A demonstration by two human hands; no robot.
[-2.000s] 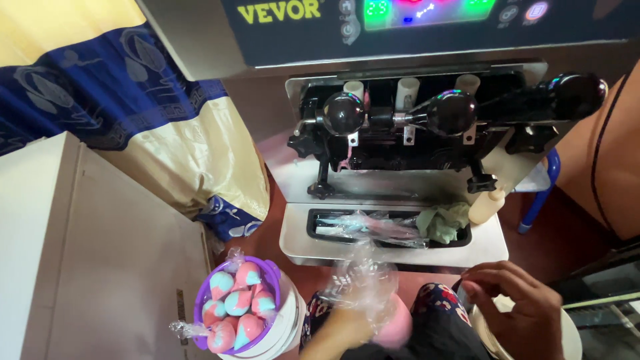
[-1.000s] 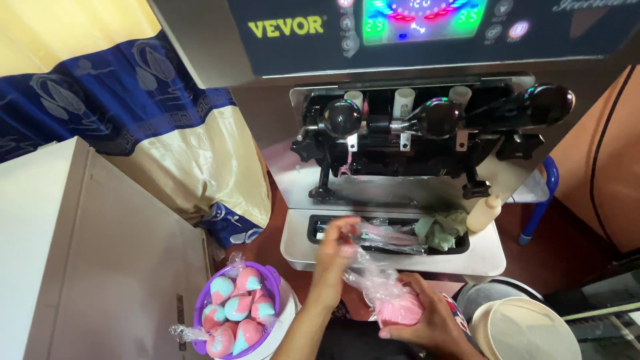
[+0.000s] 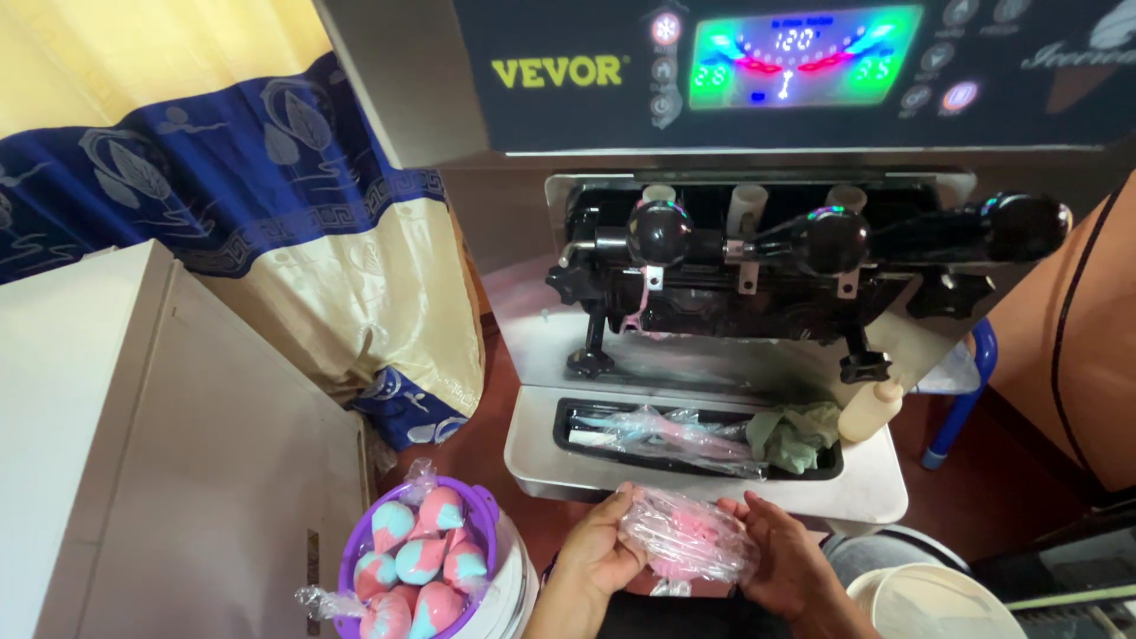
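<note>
Between my two hands is a clear plastic bag with pink soft ice cream (image 3: 688, 537), in front of the machine's drip shelf. My left hand (image 3: 599, 550) grips its left end, and my right hand (image 3: 785, 555) holds its right side. Above stands a VEVOR soft-serve machine (image 3: 559, 115) with black handles (image 3: 658, 232) and a lit display. Pink residue hangs under the left spout. At the lower left, a purple basket (image 3: 490, 515) holds several pink and blue filled bags (image 3: 419, 559).
The black drip tray (image 3: 568, 437) holds plastic wrapping (image 3: 674, 435) and a greenish cloth or bag (image 3: 794, 435). A cream squeeze bottle (image 3: 870, 411) stands on the shelf's right end. A white cabinet (image 3: 222, 444) is at left, pale buckets (image 3: 932, 603) at lower right, a blue-legged stool (image 3: 963, 399) behind.
My left hand has come down from above the bag to its left end. The bag, upright and loose-topped a second ago, now lies sideways between both hands.
</note>
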